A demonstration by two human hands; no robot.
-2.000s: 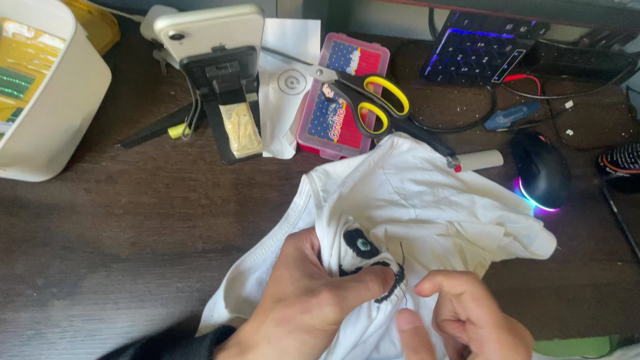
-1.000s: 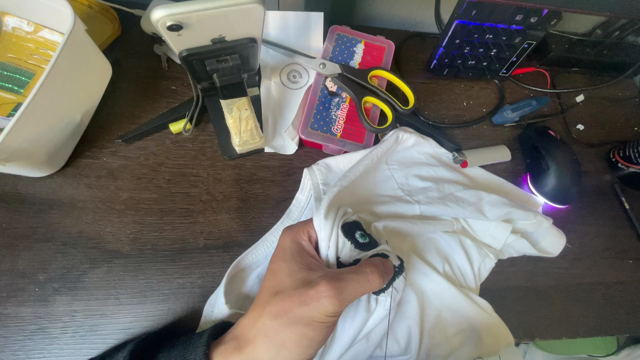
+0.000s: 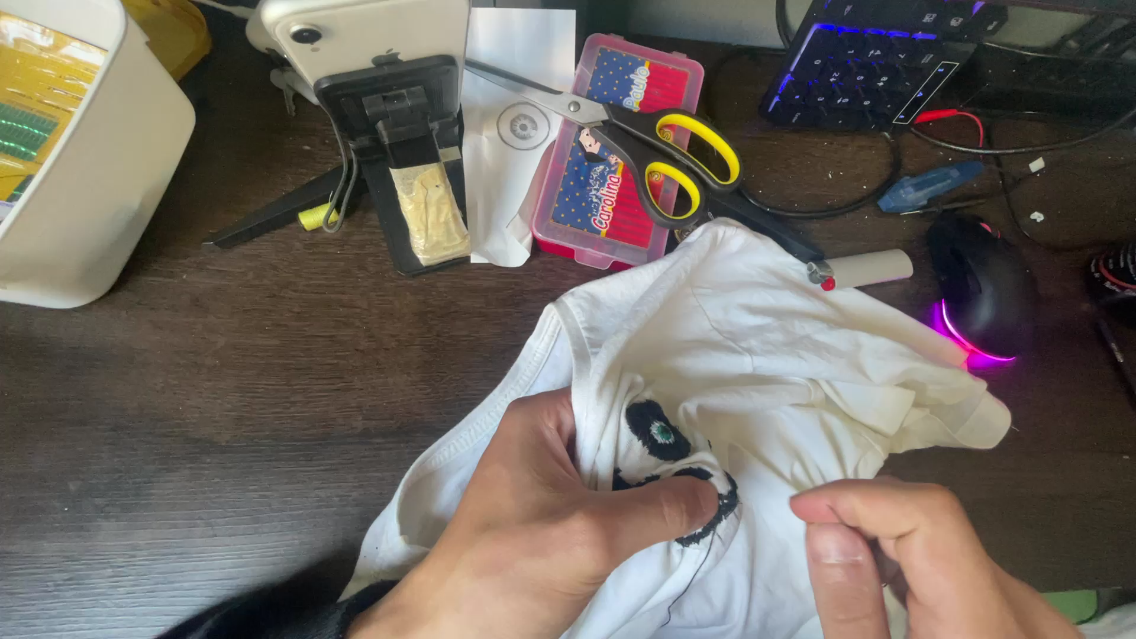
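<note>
A white cloth garment (image 3: 763,328) lies bunched on the dark table. My left hand (image 3: 550,524) grips its fabric, the thumb pressed beside black embroidery (image 3: 655,429) with a small green centre. A dark thread (image 3: 688,586) runs down from the lower black stitching. To the right, my right hand (image 3: 905,550) is over the cloth with thumb and index finger close together; whether a needle or thread is between them cannot be told. Scissors (image 3: 621,133) with black and yellow handles rest on a pink-edged plastic case (image 3: 590,213) beyond the garment.
A smartphone (image 3: 373,31) on a black stand (image 3: 404,115) is at the back, beside a paper sheet (image 3: 510,177). A white container (image 3: 124,195) is far left. At the right are a lighter (image 3: 870,269), a lit mouse (image 3: 981,284), a blue-handled tool (image 3: 932,186) and a keyboard (image 3: 861,71).
My right hand, out of view one second ago, is back at the lower right over the garment. My left hand keeps its grip on the cloth.
</note>
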